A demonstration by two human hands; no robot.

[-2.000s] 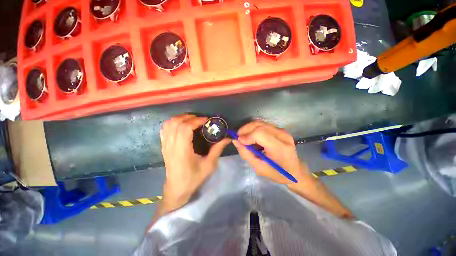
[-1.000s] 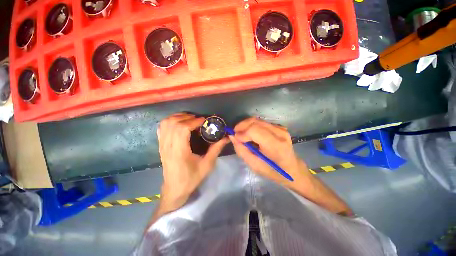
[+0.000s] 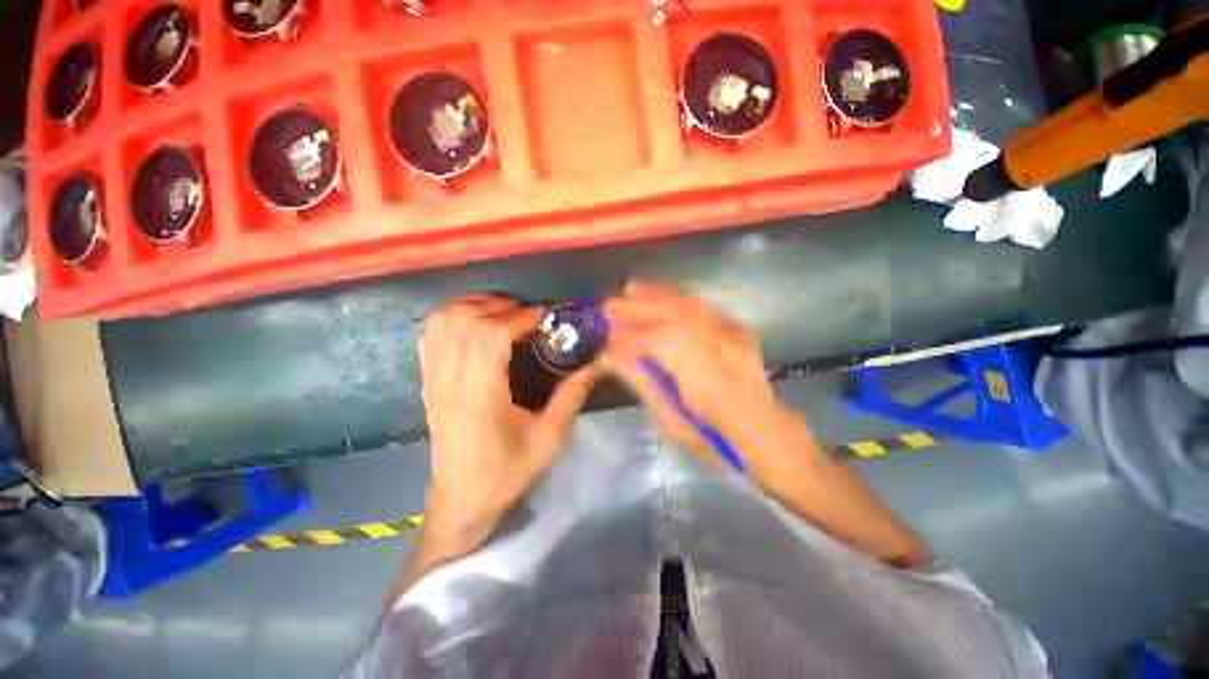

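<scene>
My left hand [image 3: 480, 385] is shut on a round electronic assembly [image 3: 570, 337], holding its rim between thumb and fingers near the bench's front edge. The assembly is a dark cup with a shiny rim and a small silver-white patch inside. My right hand [image 3: 690, 365] is blurred and holds a slim blue adjusting tool [image 3: 692, 417] like a pen. The tool's tip end is at the right upper rim of the cup; whether it touches is too blurred to tell. The red foam tray [image 3: 583, 210] lies beyond my hands, with similar assemblies in its pockets and one front pocket without a unit.
An orange tool [image 3: 1094, 137] with a dark end lies at the right over white crumpled tissues [image 3: 1018, 218]. A silver and green reel [image 3: 1122, 48] is behind it. Blue stools [image 3: 988, 393] stand below the bench. Grey-clad parts of people show at both sides.
My right hand and the blue tool have shifted slightly up and left against the cup, and are now blurred. My left hand keeps its hold. The tray has shifted slightly left in view since the earliest frame.
</scene>
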